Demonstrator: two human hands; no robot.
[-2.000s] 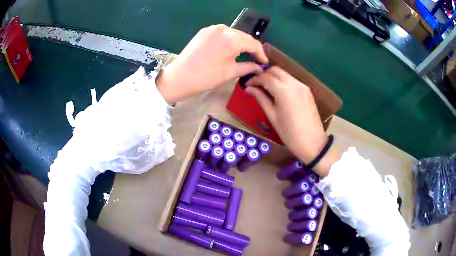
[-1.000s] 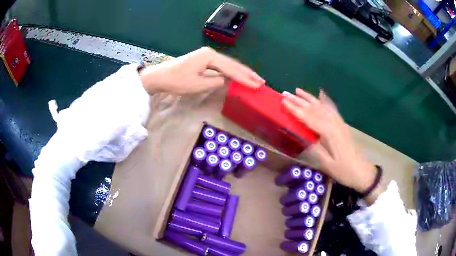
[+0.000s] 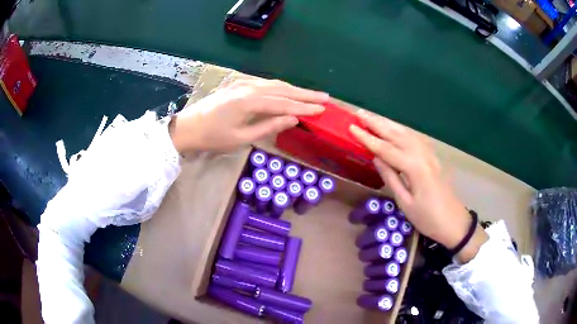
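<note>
A closed red retail box (image 3: pixel 329 149) stands just behind the battery tray, its lid down. My left hand (image 3: pixel 243 114) lies with fingers flat on the box's left top end. My right hand (image 3: pixel 414 174) holds the box's right end, fingers on top. The brown battery tray (image 3: pixel 326 243) holds purple batteries (image 3: pixel 256 255): several upright at the back left, several lying at the left, and more upright or leaning along the right side.
A black-and-red device (image 3: pixel 254 17) lies on the green belt (image 3: pixel 379 57). Another red box (image 3: pixel 17 74) stands at the far left. Black cables (image 3: pixel 430 281) lie right of the tray. A clear bag of dark items (image 3: pixel 557 231) is at the right edge.
The red box was open with both hands inside the top; its lid is now closed, with my hands on it. The black-and-red device has moved left along the belt.
</note>
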